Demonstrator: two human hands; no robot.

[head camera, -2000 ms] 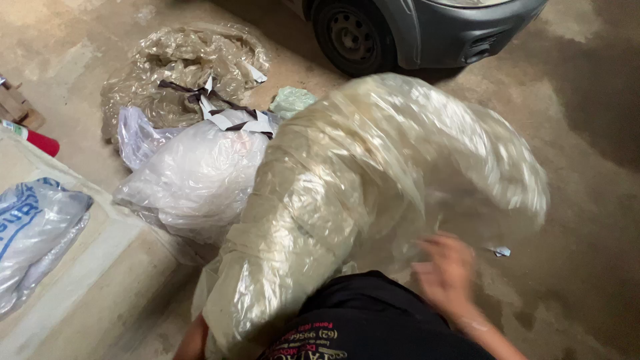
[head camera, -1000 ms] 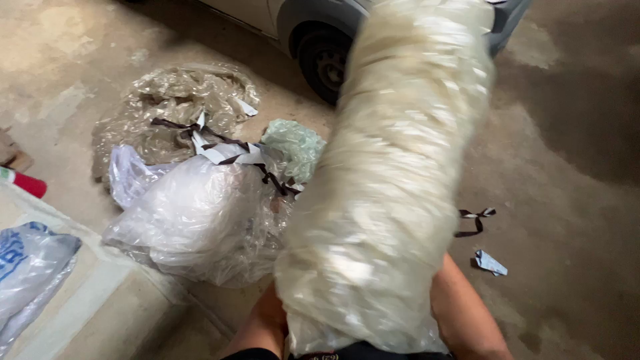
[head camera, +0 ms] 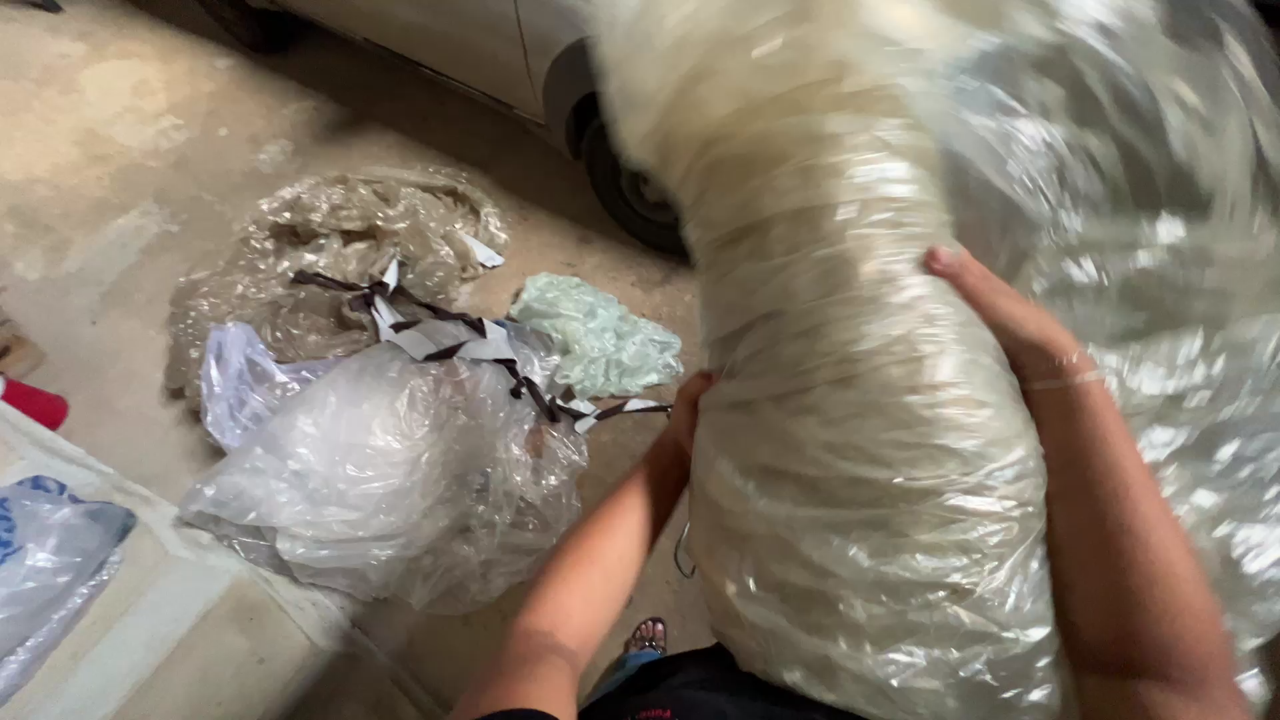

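Observation:
A long, thick bundle of clear plastic film (head camera: 860, 400) rises from my body to the top of the head view, its upper end blurred. My left hand (head camera: 692, 400) presses on the bundle's left side, its fingers partly hidden. Higher up on the opposite side, my right hand (head camera: 985, 290) grips the film. A loose, shiny sheet of clear film (head camera: 1160, 370) spreads out behind my right forearm. Left of the bundle, a whitish clear plastic bag (head camera: 400, 470) lies on the floor with dark and white strips (head camera: 450, 340) across its top.
Brownish crumpled film (head camera: 370, 230), a pale green plastic piece (head camera: 600, 335) and a lilac bag (head camera: 235, 385) lie on the floor. A car wheel (head camera: 635, 190) is beyond. At the left are a red object (head camera: 35, 402) and a bag with blue print (head camera: 50, 560) on a pale ledge.
My right hand, off the bundle two seconds ago, now holds its right side. The bundle's upper part has swung about, and loose film now spreads at the right.

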